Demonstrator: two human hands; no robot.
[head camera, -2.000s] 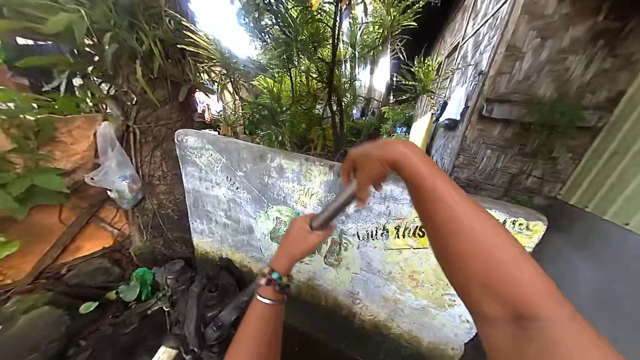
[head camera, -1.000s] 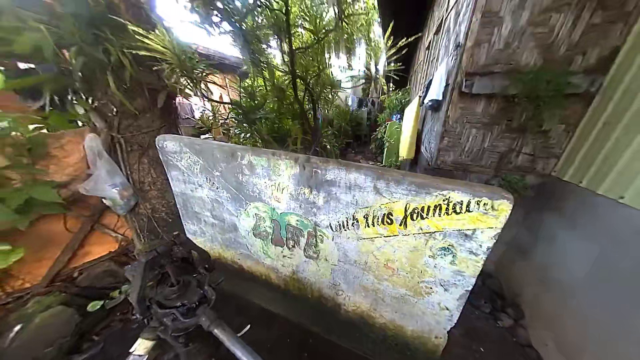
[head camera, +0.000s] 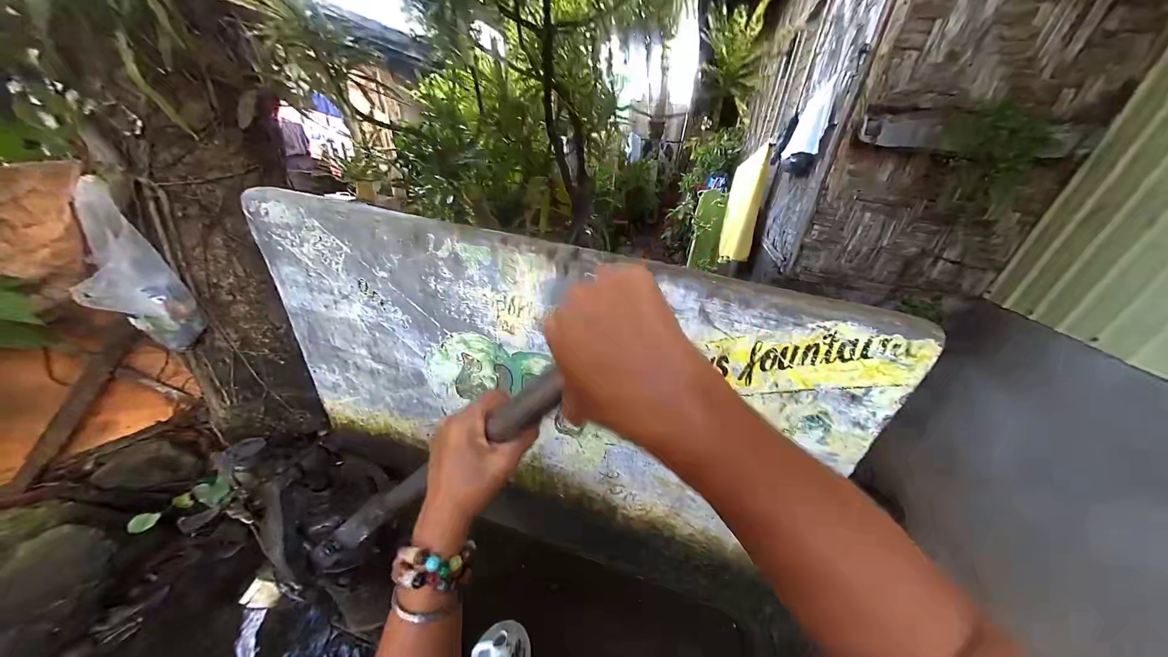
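Both my hands are closed around one long metal pipe handle (head camera: 525, 406), which slants from the lower left up toward the centre. My left hand (head camera: 474, 456), with a beaded bracelet and a metal bangle at the wrist, grips its middle part. Higher up and to the right, my right hand (head camera: 616, 351) wraps the upper end and hides it. The lower end meets a dark metal hand pump (head camera: 338, 538) at the lower left, whose shape is hard to make out. Below my hands, a shiny metal thing (head camera: 502, 639) is cut off by the bottom edge.
A painted concrete wall (head camera: 365, 310) with lettering stands just beyond my hands. On the left are a tree trunk (head camera: 219, 246), a hanging plastic bag (head camera: 137, 274) and rocks (head camera: 55, 557). A woven bamboo wall (head camera: 912, 210) and a grey wall (head camera: 1040, 474) rise at the right.
One second ago neither hand was in view and the pipe handle lay low at the bottom left. Now both hands hold it, raised, much as they did two seconds ago.
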